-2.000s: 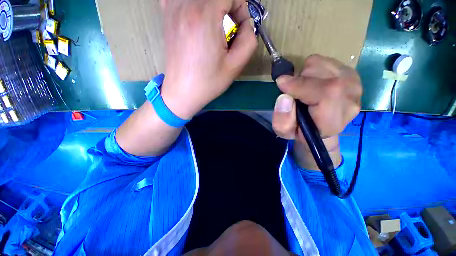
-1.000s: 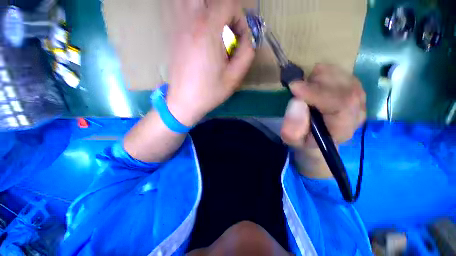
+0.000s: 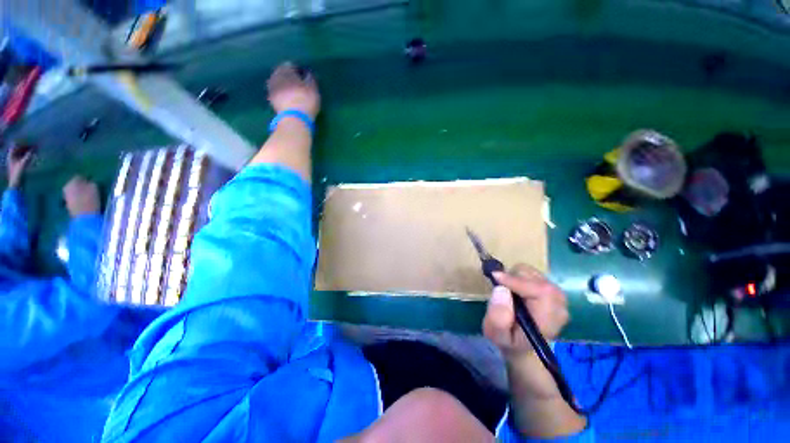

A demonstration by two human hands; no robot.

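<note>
My right hand [image 3: 527,313] holds the black soldering iron [image 3: 535,339], its silvery tip over the right part of the tan cardboard mat [image 3: 398,238]. My left hand [image 3: 293,89], with a blue band on the wrist, is stretched far forward over the green bench, beyond the mat's upper left corner. A small dark thing shows at its fingers; blur hides whether they grip it. Two round housings, a left one [image 3: 592,235] and a right one [image 3: 641,240], lie side by side right of the mat.
A blister tray [image 3: 156,227] with rows of white-yellow batteries lies left, partly behind my sleeve. Another person's hand [image 3: 81,196] is beside it. A white button-like part [image 3: 606,284] lies right. A round metallic piece [image 3: 651,163] and yellow item [image 3: 609,183] stand far right. A small dark disc [image 3: 416,50] lies far back.
My left hand has moved from the iron's tip to far forward and left. The battery and housing no longer show at the tip. The view has shifted to show more bench.
</note>
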